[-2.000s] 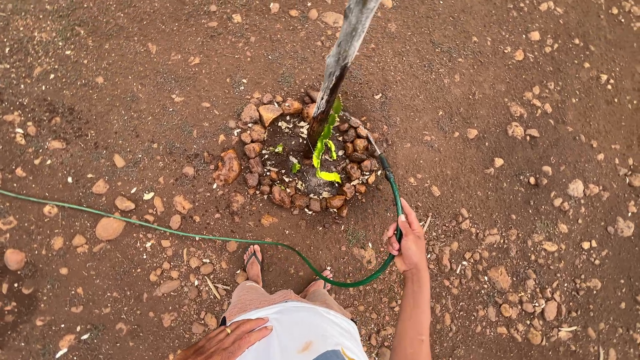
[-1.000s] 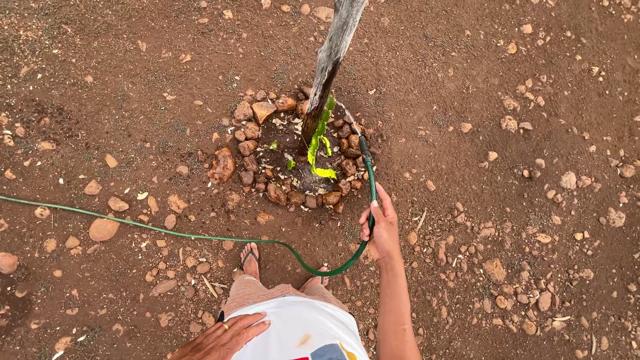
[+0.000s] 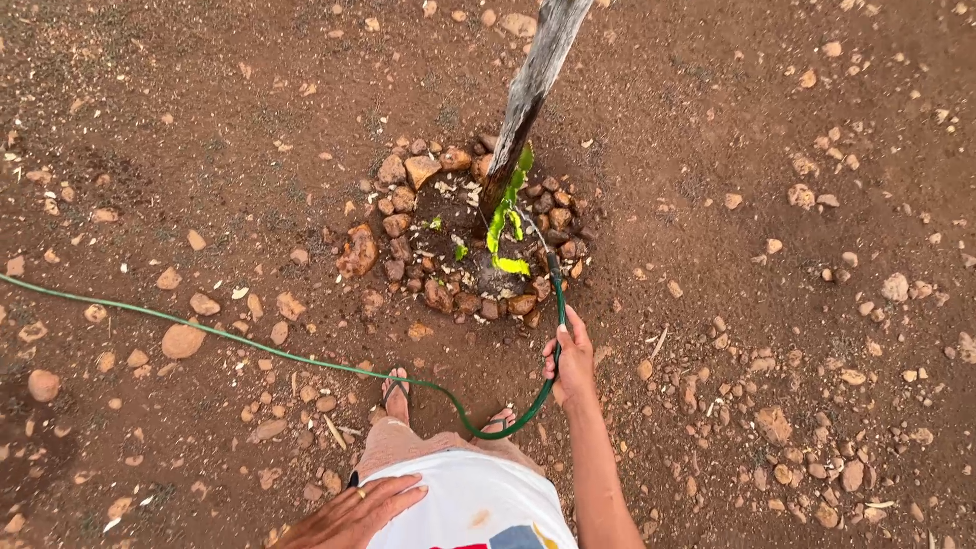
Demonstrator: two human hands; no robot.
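Observation:
My right hand (image 3: pixel 572 358) is closed around a green garden hose (image 3: pixel 559 305) near its dark end fitting (image 3: pixel 553 264). From the fitting a thin stream of water (image 3: pixel 534 223) runs up and left toward a bright green cactus-like plant (image 3: pixel 505 217). The plant leans on the wet, dark foot of a weathered wooden post (image 3: pixel 531 91), within a ring of reddish stones (image 3: pixel 438 296). My left hand (image 3: pixel 362 512), with a ring on one finger, rests with fingers apart on the front of a white shirt (image 3: pixel 465 488) and holds nothing.
The thin hose trails off left across brown soil and over a rounded stone (image 3: pixel 183 341). My sandalled feet (image 3: pixel 396 395) stand below the stone ring, the hose crossing over them. A large reddish rock (image 3: pixel 357 252) lies just left of the ring. Loose stones lie scattered at right.
My right hand and the hose end have moved left toward the plant, from the outer right side of the stone ring. My left hand stays on the shirt.

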